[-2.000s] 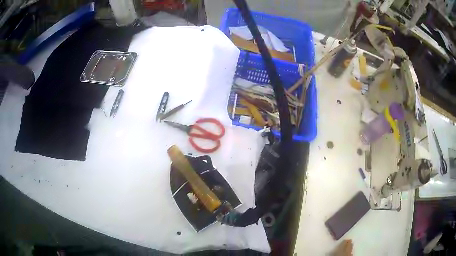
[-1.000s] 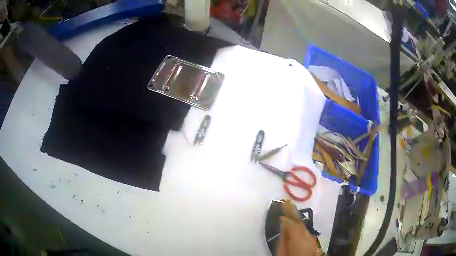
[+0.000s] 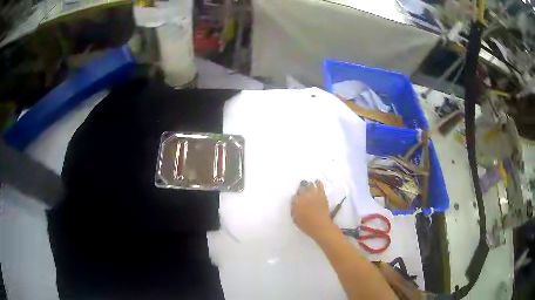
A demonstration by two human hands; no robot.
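Note:
My right hand (image 3: 312, 210) reaches in from the lower right over the white cloth (image 3: 281, 135). Its fingers are curled around a small dark tool, apparently thread shears (image 3: 303, 184), mostly hidden by the hand. A thin pointed pen-like stick (image 3: 338, 207) lies just right of the hand. Red-handled scissors (image 3: 375, 233) lie beside the wrist. A metal template with two reddish slots (image 3: 200, 162) lies mostly on the black cloth (image 3: 129, 234), its right end over the white cloth. My left hand is not in view.
Blue baskets (image 3: 437, 170) with strips and offcuts stand at the right. A thick black hose (image 3: 474, 129) hangs in front of the sewing table. A curved blue edge (image 3: 70, 96) and a blurred grey object (image 3: 29, 176) are at left. The iron at lower right is mostly hidden.
My right hand has moved from the iron up to the small tools and closed there. The left pair of shears no longer shows clearly. The view has shifted, bringing the template nearer the centre.

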